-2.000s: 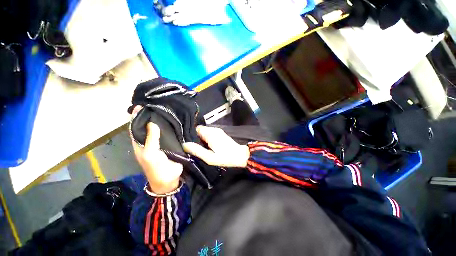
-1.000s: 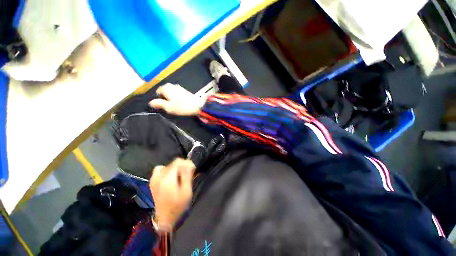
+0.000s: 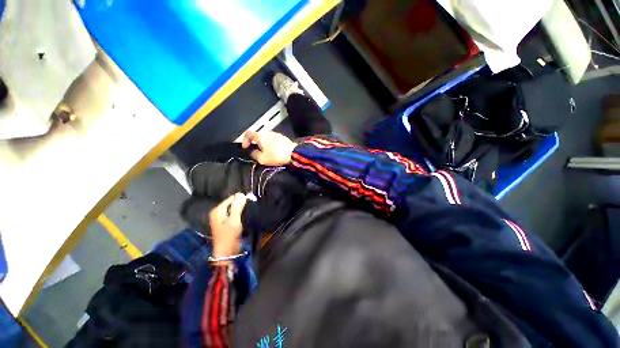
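Observation:
A black fabric bag with pale curved zipper lines lies over my lap, below the bench edge. My left hand is at the near side of the bag, thumb and fingers pinched at the end of a pale zipper line. A tiny pale piece shows at the fingertips; what it is exactly I cannot tell. My right hand is at the far edge of the bag, its fingertips closed on the black fabric.
The bench with a yellow edge and blue mat is ahead and left. A blue crate of black bags stands at right. More black bags lie low left. A shoe shows under the bench.
The bag has been lowered from near the bench edge onto my lap and spread out. My right hand has closed on its far edge; my left hand has moved up to the zipper line.

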